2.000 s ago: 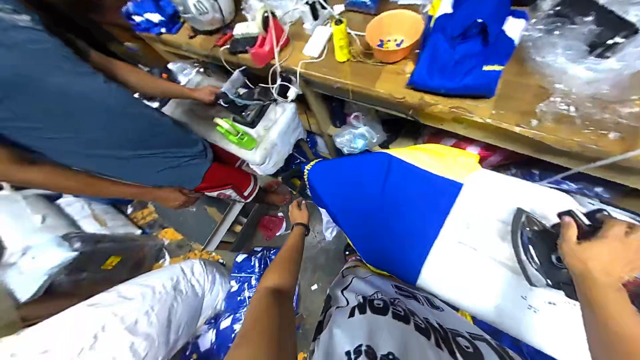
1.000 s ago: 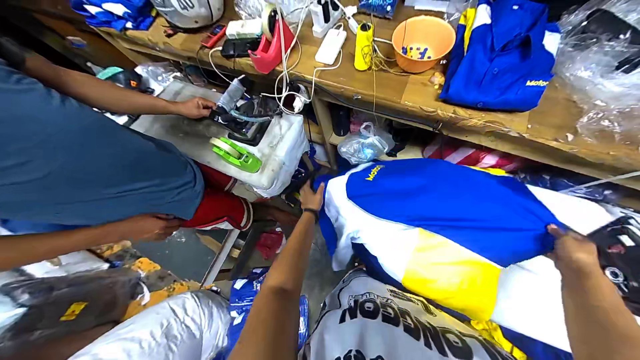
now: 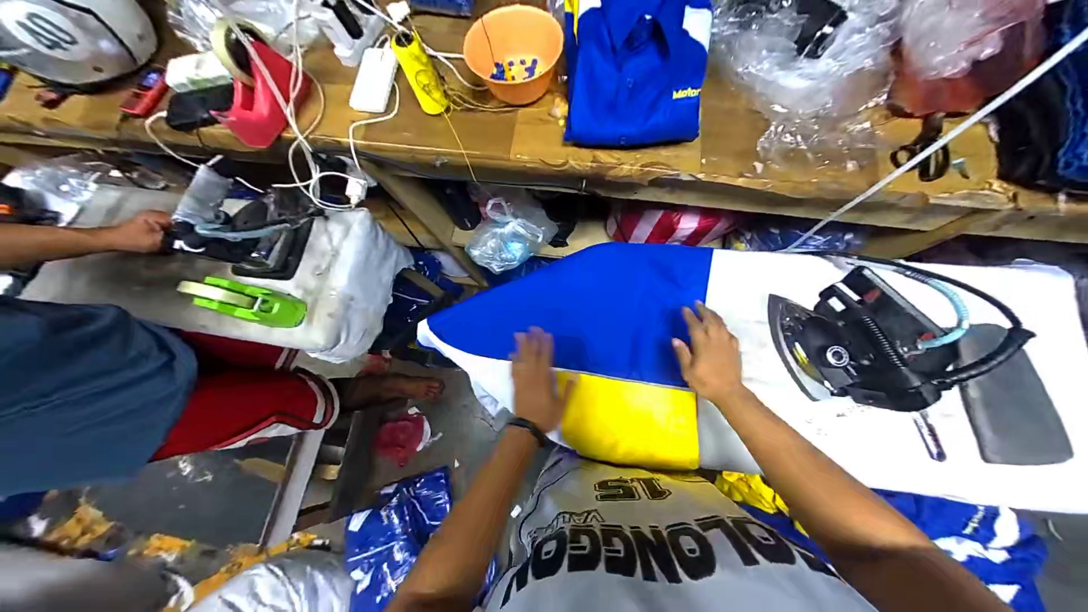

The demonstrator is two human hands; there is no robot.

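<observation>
A blue, yellow and white garment (image 3: 595, 314) lies spread over the narrow end of a white-covered ironing board (image 3: 884, 459). My left hand (image 3: 537, 382) rests on or just over its white and yellow part, slightly blurred, fingers apart. Flat on the blue panel near its right edge is my right hand (image 3: 710, 353), fingers spread, holding nothing. To the right a black steam iron (image 3: 875, 340) with a hose stands on the board, partly beside a grey rest pad (image 3: 1016, 395).
Beyond the board runs a wooden table (image 3: 510, 144) with a folded blue shirt (image 3: 637, 76), an orange bowl (image 3: 514, 55) and a red tape dispenser (image 3: 263, 93). At left, a person holds another iron (image 3: 255, 234) beside a green tape dispenser (image 3: 246, 302). A white cord crosses at upper right.
The garment, lifted and bunched a second ago, now lies flatter over the board's end. My right hand, on the iron two seconds ago, is on the cloth. My left hand has come onto the garment.
</observation>
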